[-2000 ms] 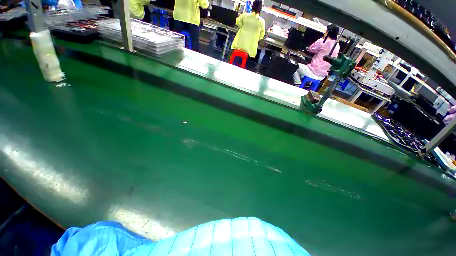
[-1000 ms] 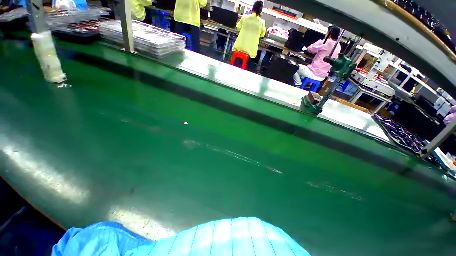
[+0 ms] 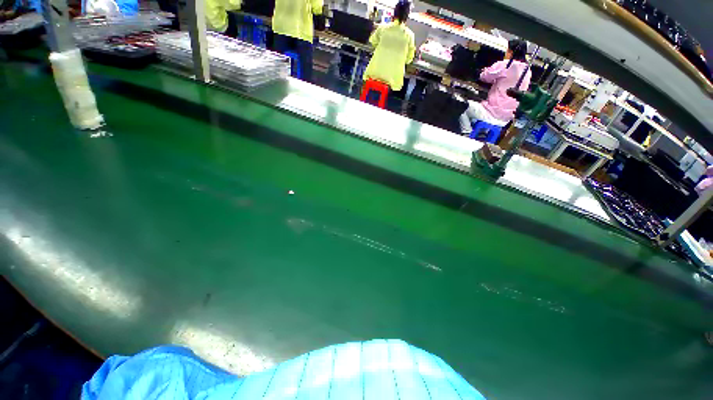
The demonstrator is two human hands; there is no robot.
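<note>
The wide green conveyor belt (image 3: 234, 258) fills most of the view, with white scuff lines across its middle and a small white speck beyond them. The light blue smock (image 3: 367, 373) with thin dark lines shows at the bottom edge. Gathered bright blue fabric (image 3: 160, 373) lies to its left. Neither of my hands is in the picture, so what they hold cannot be seen.
A white ledge (image 3: 367, 125) runs along the far side. It bears stacked pale trays (image 3: 227, 61), a green fixture (image 3: 489, 160) and a black parts tray (image 3: 621, 205). A white-wrapped post (image 3: 76, 90) stands at the left. People in yellow and pink smocks are beyond.
At the far upper left, a person's blue sleeve or smock has shifted slightly. The belt, the smock and the blue fabric look unchanged.
</note>
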